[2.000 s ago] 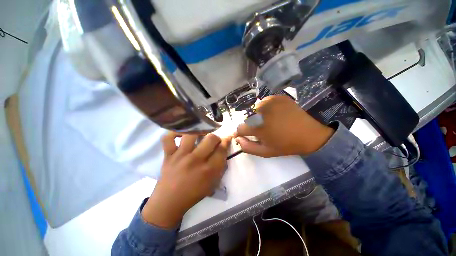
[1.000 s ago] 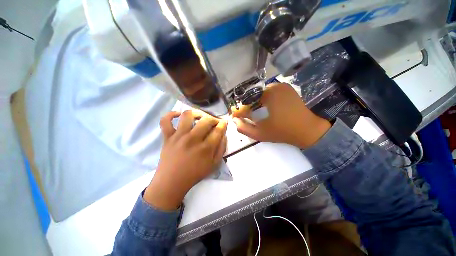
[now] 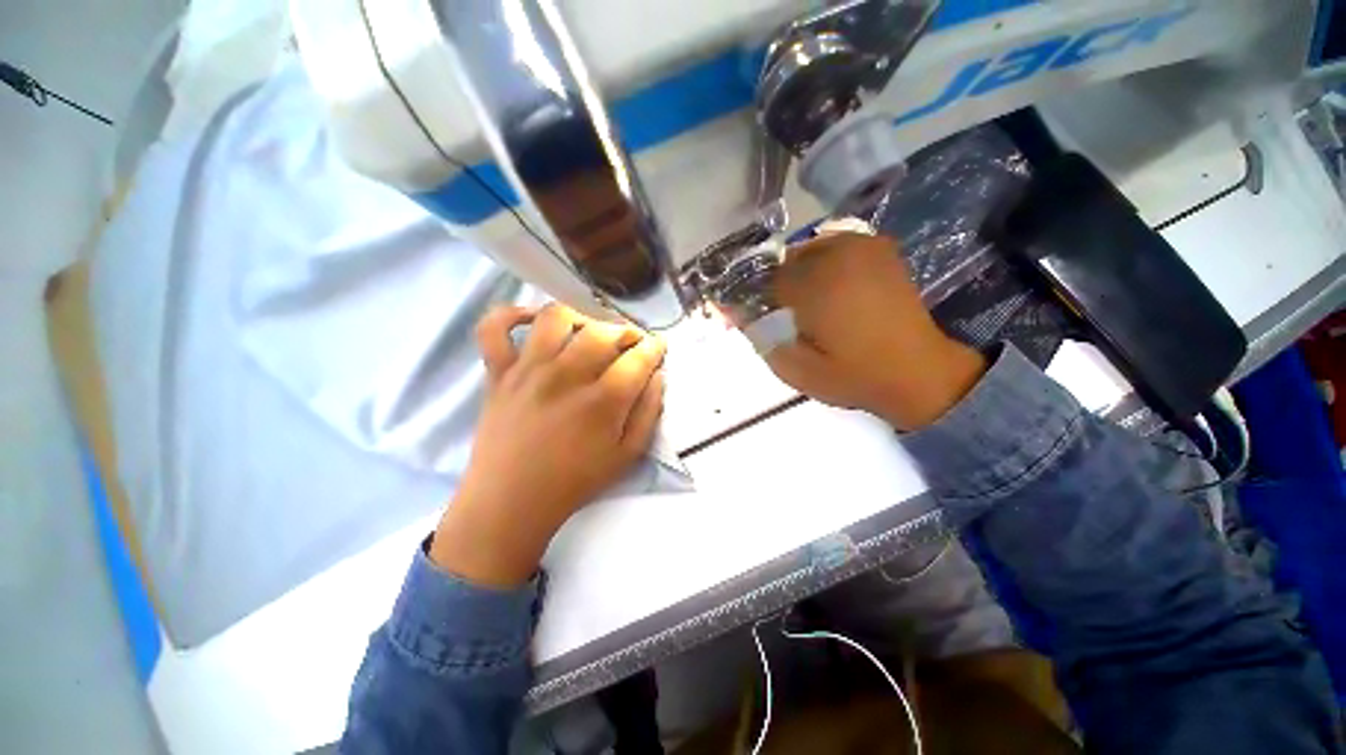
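The large white sewing machine [image 3: 679, 126] with a blue stripe stands over the work, its needle area [image 3: 706, 307] brightly lit. My left hand [image 3: 568, 398] lies on a small cloth piece just left of the needle; a pale corner of the fabric piece [image 3: 667, 475] shows below the palm. My right hand [image 3: 856, 325] is bent right beside the presser foot, its fingertips partly hidden at the machine parts; I cannot tell if it holds anything. The wide light grey-blue stack of cut pieces [image 3: 251, 398] lies left of the machine.
Brown sheet edge [image 3: 74, 354] and blue sheet edge [image 3: 126, 568] show under the stack. A black smartphone [image 3: 1129, 288] with a white cable and a dark crinkled plastic bag [image 3: 960, 199] lie at right. A measuring tape [image 3: 738, 605] runs along the front edge. White earphone cord hangs below.
The machine head appears further right and my left hand has moved slightly away from the needle. My right fingers, earlier at the cloth by the needle, are now curled at the machine parts behind it.
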